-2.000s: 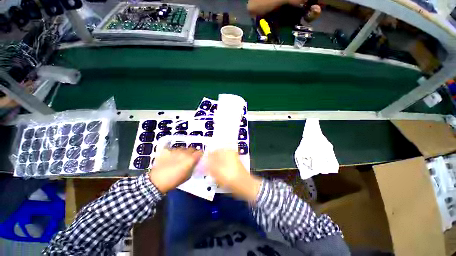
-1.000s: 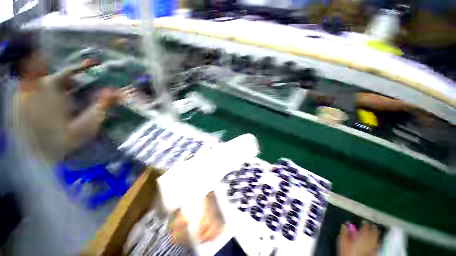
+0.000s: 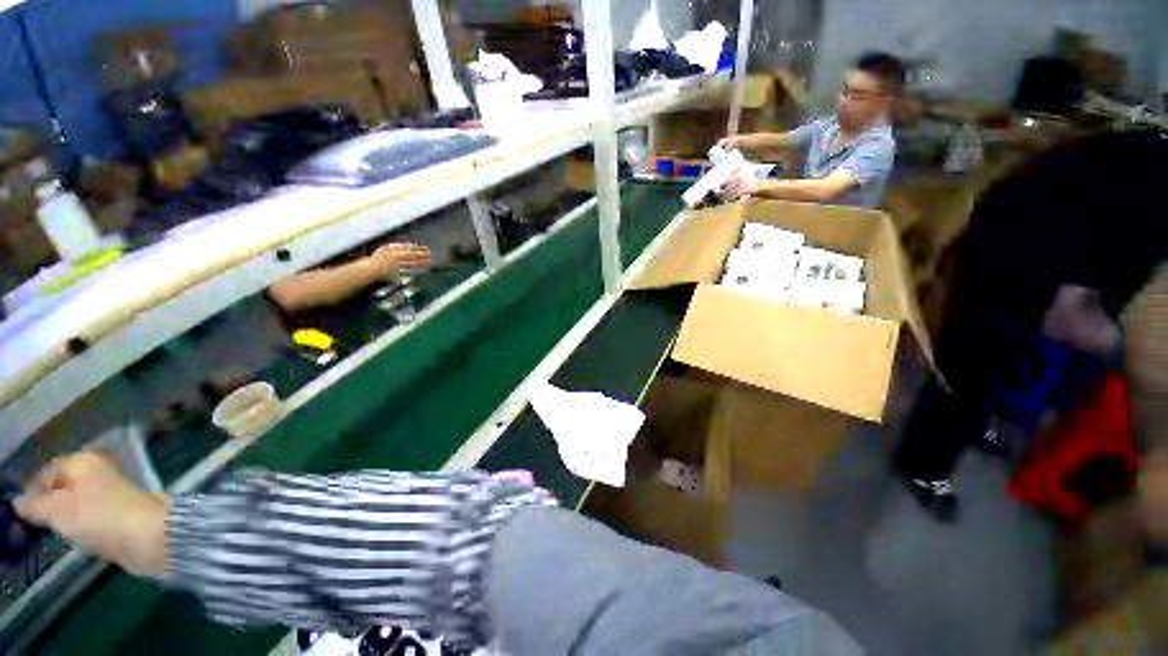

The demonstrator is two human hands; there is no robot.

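Observation:
My right hand (image 3: 96,510) reaches to the far left edge of the view, its checked sleeve crossing the lower picture. Its fingers are bent close together beside something dark at the edge. I cannot tell whether they hold it. Part of a label sheet (image 3: 374,642) with black shapes shows below the sleeve, mostly hidden by it. A small pink thing (image 3: 515,477) shows at the sleeve's upper edge. My left hand is out of view.
A white cloth or glove (image 3: 592,433) lies on the bench edge. An open carton (image 3: 784,352) holds white parts. Behind it, a person (image 3: 839,160) holds a white housing (image 3: 720,178). Another person's arm (image 3: 346,279) reaches across the line near a cream tub (image 3: 247,410) and yellow tool (image 3: 313,340).
The view swung left, then far right. Both hands were at the sheets earlier, then apart, one at white paper. Now my right arm stretches across the view and my left hand is gone from view.

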